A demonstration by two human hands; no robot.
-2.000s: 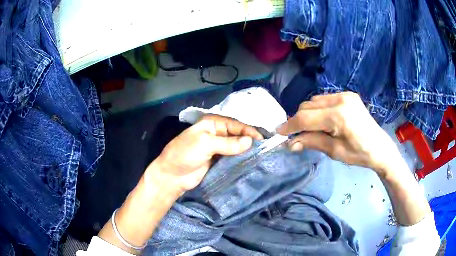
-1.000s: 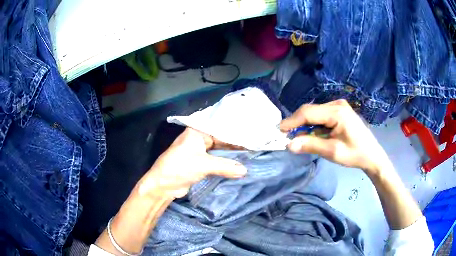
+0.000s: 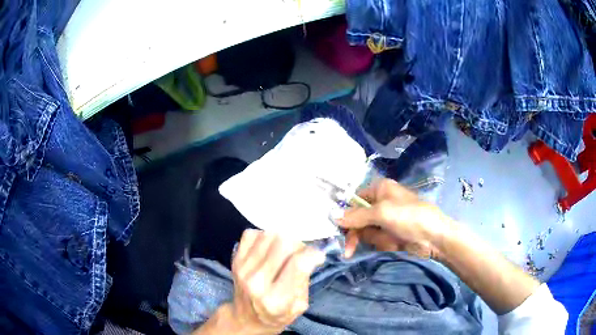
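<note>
The denim garment (image 3: 392,288) lies bunched over the lap, its grey-blue wrong side showing. A white pocket bag (image 3: 287,176) is spread flat above it. My left hand (image 3: 271,278) is closed on the garment at the lower edge of the pocket bag. My right hand (image 3: 398,222) is at the bag's right edge and holds thread snips (image 3: 343,194), whose short metal blades lie over the white cloth. The snips are partly hidden by the fingers and slightly blurred.
Dark blue denim garments are piled at the left (image 3: 52,216) and hang at the upper right (image 3: 470,59). A curved pale table (image 3: 183,46) has a shelf below with a black loop (image 3: 285,95). A red plastic stool (image 3: 565,173) and blue bag (image 3: 578,275) are at the right. Clippings dot the floor.
The pocket bag now lies more open and lower. My left hand has moved down and turned knuckles-up. My right hand has moved down and left, and snip blades now show over the white cloth.
</note>
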